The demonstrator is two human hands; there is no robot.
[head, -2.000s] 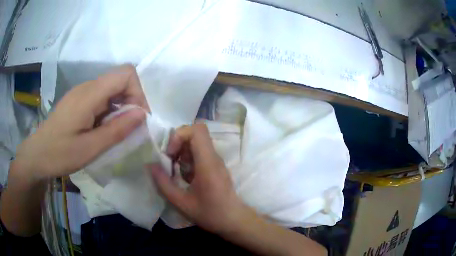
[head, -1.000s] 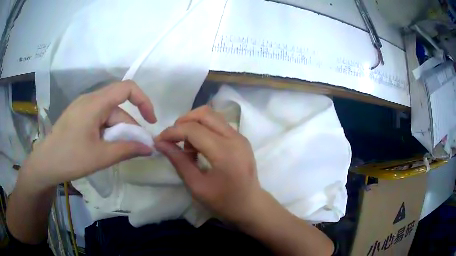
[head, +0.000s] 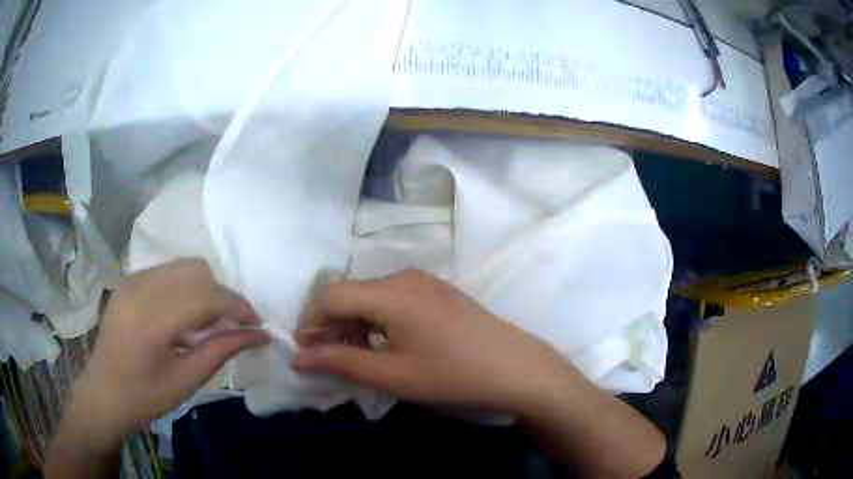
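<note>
A large white fabric piece (head: 290,187) lies over the table edge and hangs over the dark-clothed lap. My left hand (head: 168,341) pinches a narrow folded edge of the fabric between thumb and fingers. My right hand (head: 402,341) is just right of it, its thumb and fingertips closed on the same edge. The fingertips of both hands are close together. Whether my right hand also holds a small tool cannot be made out.
Silver thread snips (head: 701,33) lie at the upper right of the white table (head: 524,79), which bears printed ruler marks. Its front edge is wooden. A yellow bar (head: 767,288) and a brown carton (head: 748,384) stand at the right. More white cloth hangs at the left.
Both hands have moved lower, towards the lap, with the pinched edge. The left index finger, raised a second ago, has closed down. The fabric now stretches in a long strip from table to hands.
</note>
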